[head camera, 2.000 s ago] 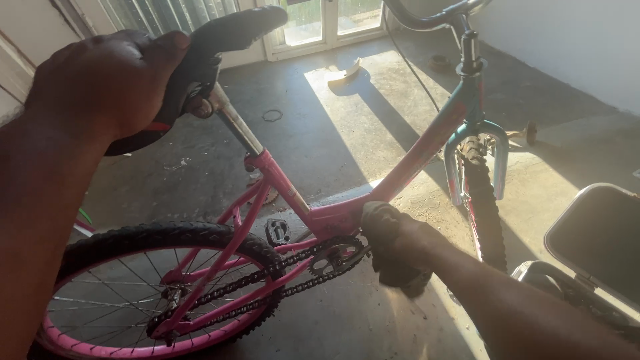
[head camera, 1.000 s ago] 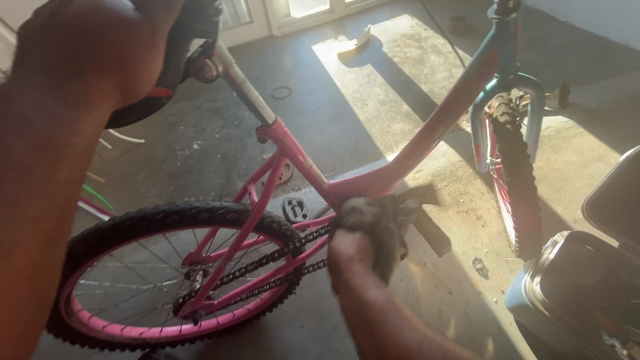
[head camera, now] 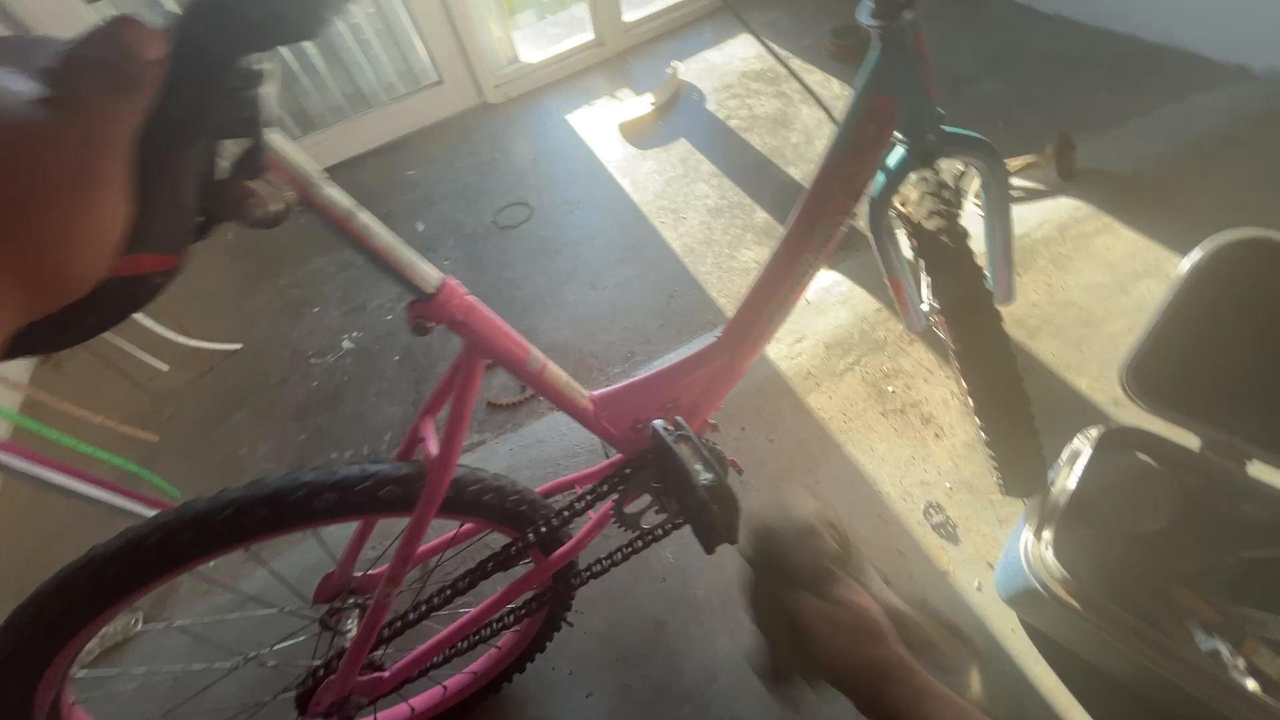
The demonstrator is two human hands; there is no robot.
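Observation:
A pink bicycle frame (head camera: 680, 385) with a teal fork (head camera: 885, 190) stands tilted across the view. My left hand (head camera: 70, 170) is closed on the black saddle (head camera: 185, 130) at the upper left, above the metal seat post (head camera: 350, 215). My right hand (head camera: 830, 600), blurred, is just to the lower right of the black pedal (head camera: 695, 485), apart from it; whether its fingers are closed or hold something cannot be made out. The chain (head camera: 480, 565) runs from the chainring back to the rear wheel (head camera: 230, 490). The front wheel (head camera: 975, 340) is at the right.
An open container (head camera: 1075, 500) with tools inside stands at the lower right, its lid (head camera: 1210, 330) raised. A small sprocket (head camera: 940, 522) and a thin ring (head camera: 513, 215) lie on the concrete floor. Coloured strips (head camera: 90, 450) lie at the left, near glazed doors (head camera: 400, 90).
My right hand has moved away from the crank area to the lower right, and the pedal there now shows. My left hand stays on the saddle. The view has shifted closer.

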